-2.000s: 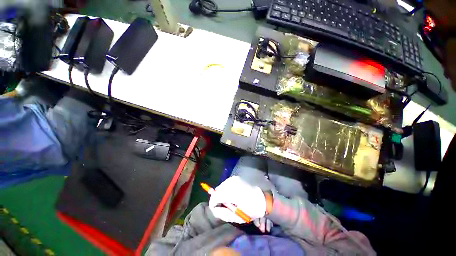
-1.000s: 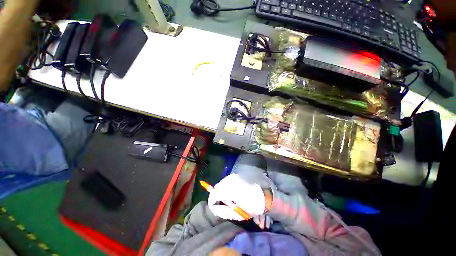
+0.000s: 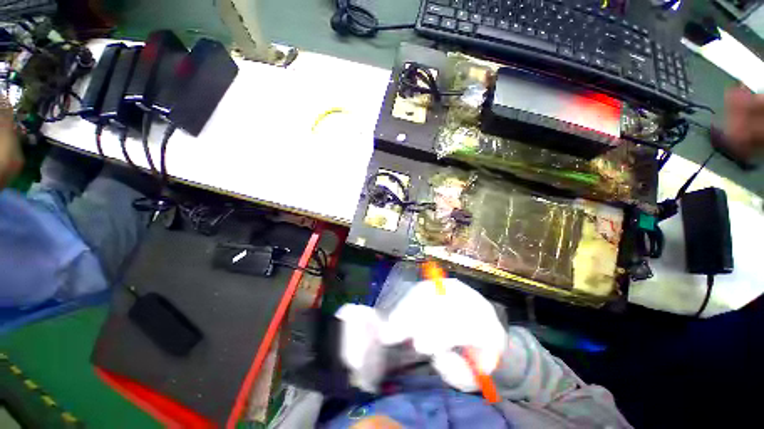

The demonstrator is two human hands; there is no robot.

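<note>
My right hand (image 3: 448, 327), in a white glove, is low in the centre and holds an orange marker pen (image 3: 480, 373). My left hand (image 3: 362, 345), also white-gloved and blurred, is just left of it, on a blurred black object (image 3: 321, 352) that looks like a power adapter. A power adapter (image 3: 553, 109) lies on the upper test fixture (image 3: 408, 126), with a red glow on its right end. The lower test fixture (image 3: 528, 230), covered in shiny film, holds no adapter. Both fixtures have a short black lead at their left end.
Several waiting adapters (image 3: 197, 88) stand on the left bench, cords hanging forward. Another adapter (image 3: 706, 230) lies right of the fixtures. A keyboard (image 3: 553, 42) is behind. A red-edged cart (image 3: 209, 293) with adapters is lower left. Other people's hands show at both edges.
My hands have moved apart from their resting position, and the black object now shows at my left hand. The pen has shifted right. Another person's hand has appeared at the right edge.
</note>
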